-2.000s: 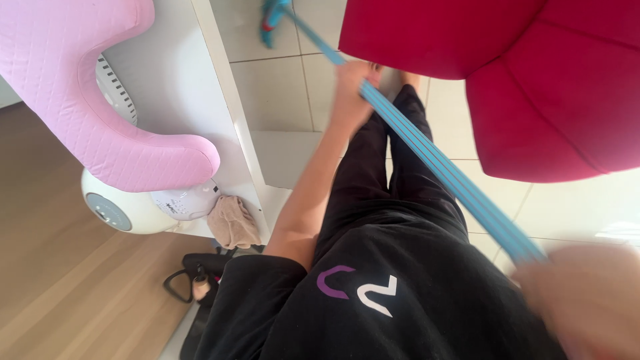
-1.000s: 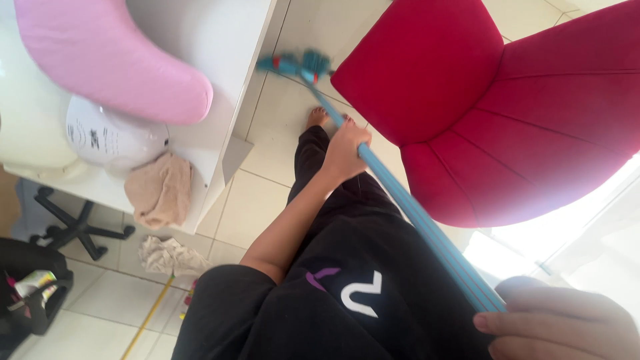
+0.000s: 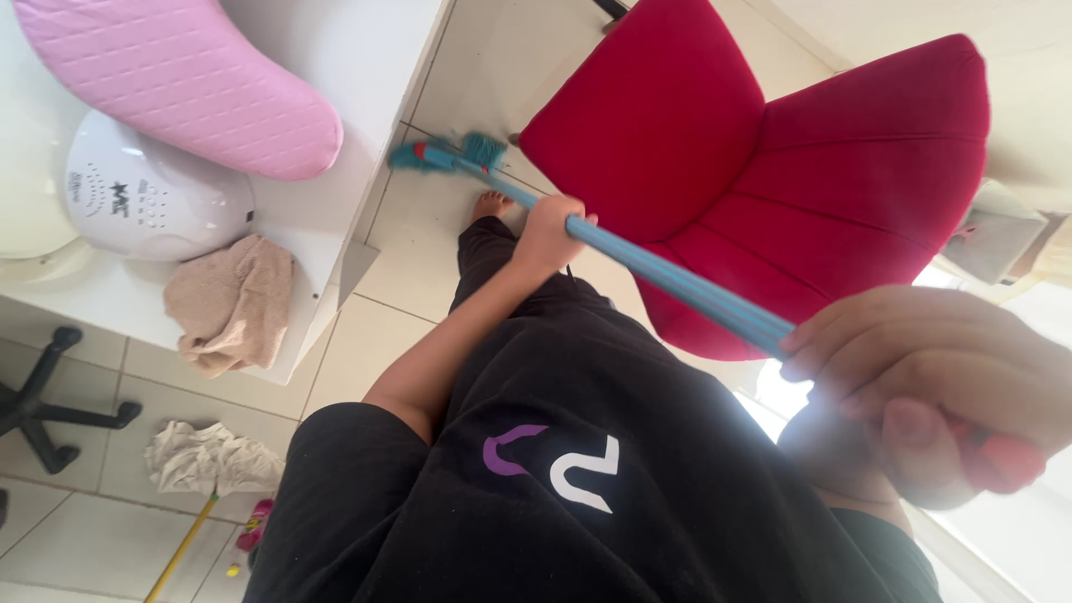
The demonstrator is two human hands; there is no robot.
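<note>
A broom's blue striped handle (image 3: 687,280) runs diagonally across the view. My right hand (image 3: 938,385) is closed round its upper end, where a red cap shows below the fingers. Lower down the same handle, my left hand (image 3: 548,234) grips it in front of my black trousers. The broom's head with teal bristles (image 3: 448,157) is at the tiled floor, between the white desk and the red chair, a little beyond my bare foot.
A red upholstered chair (image 3: 662,117) stands close on the right. The white desk (image 3: 368,59) holds a pink quilted armrest (image 3: 201,92), a white nail lamp (image 3: 155,193) and a beige cloth (image 3: 234,306). A black chair base (image 3: 38,406) and a mop (image 3: 209,461) are at lower left.
The view has shifted a lot, and more of the red chair shows. Both hands remain on the broom handle. The broom head is seen beside the desk, with the foot near it.
</note>
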